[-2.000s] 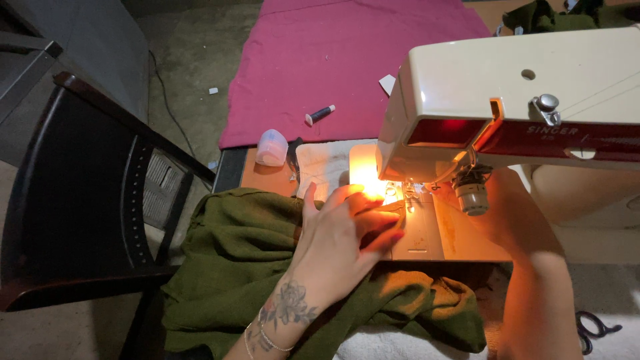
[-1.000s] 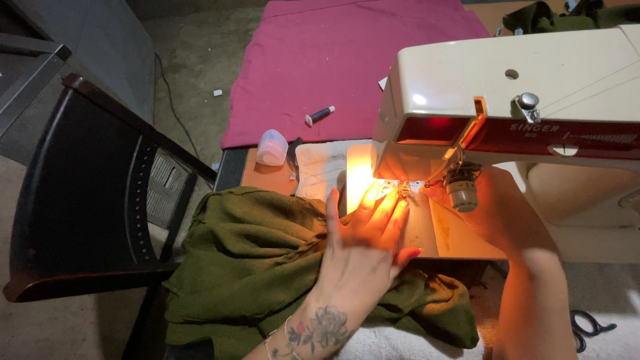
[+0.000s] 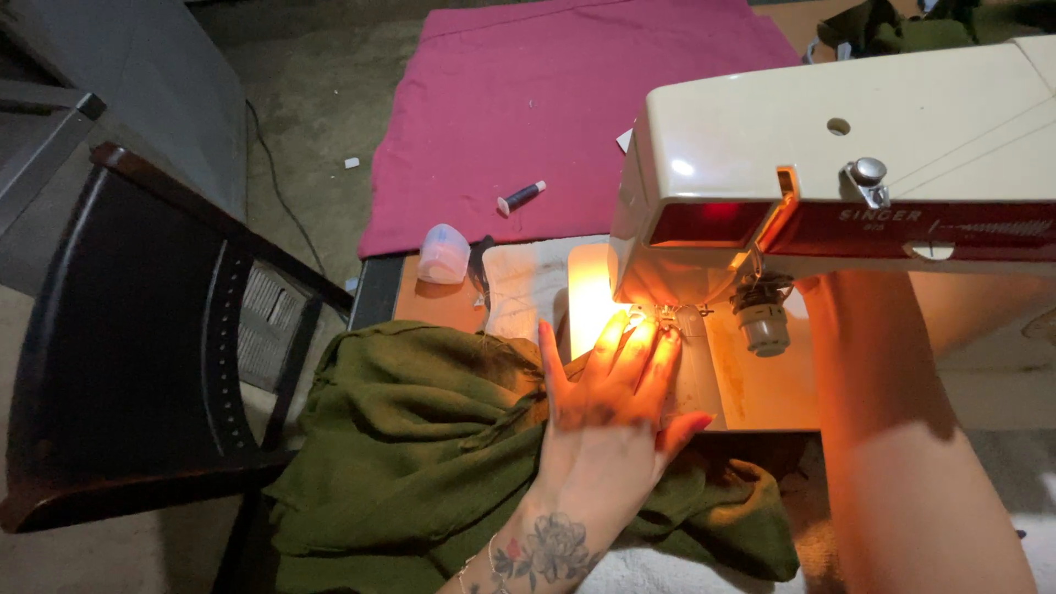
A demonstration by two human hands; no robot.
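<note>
A cream and red Singer sewing machine (image 3: 742, 140) stands at the right, its lamp glowing over the needle area. My left hand (image 3: 615, 388) lies with spread fingers, its fingertips close to the presser foot (image 3: 667, 315) and its palm over olive green fabric (image 3: 412, 412). That fabric spreads in folds to the left of the hand and hangs below the machine bed (image 3: 771, 388). My right forearm reaches under the machine's arm from the lower right; the right hand itself is hidden behind the machine head.
A spool of dark thread (image 3: 521, 199) rests on pink cloth (image 3: 495, 99). Beside the cloth are a translucent plastic cup (image 3: 444, 254) and a white cloth (image 3: 520, 280). A black chair (image 3: 132, 313) stands left. More green fabric (image 3: 916, 29) lies behind the machine.
My left hand has turned and flattened, from bent fingers near the presser foot to straighter, spread ones. The right forearm has stayed under the machine's arm.
</note>
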